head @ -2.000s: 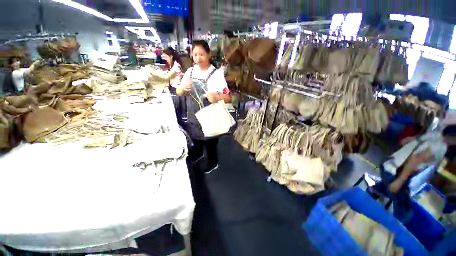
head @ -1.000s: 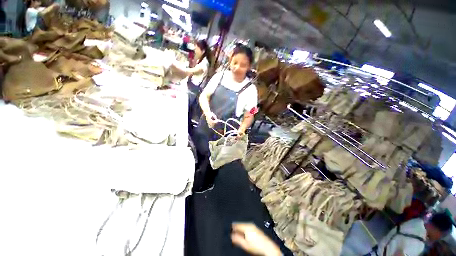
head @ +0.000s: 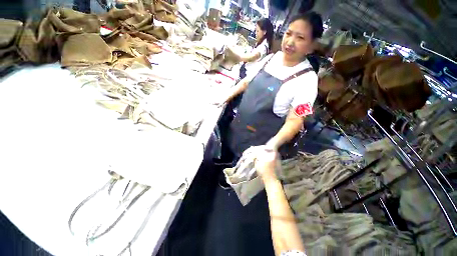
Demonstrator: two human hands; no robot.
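A small cream bag (head: 245, 187) hangs tilted over the dark aisle, its top bunched. My right hand (head: 266, 162) reaches up from the bottom edge and closes on the bag's top; the fingers are blurred. The hand of a person in a grey apron also touches the bag's top, just beyond mine. My left hand is out of the picture.
At left, a white-covered table (head: 45, 150) bears brown bags (head: 86, 49), cream straps (head: 120, 90) and a pale piece with dangling loops (head: 112, 212). At right, racks hold cream bags (head: 320, 175) and brown bags (head: 396, 82). Another person stands behind, beside the table.
The view has moved closer to the aproned person. My right hand has come in from below and reached the bag, which that person held in both hands before.
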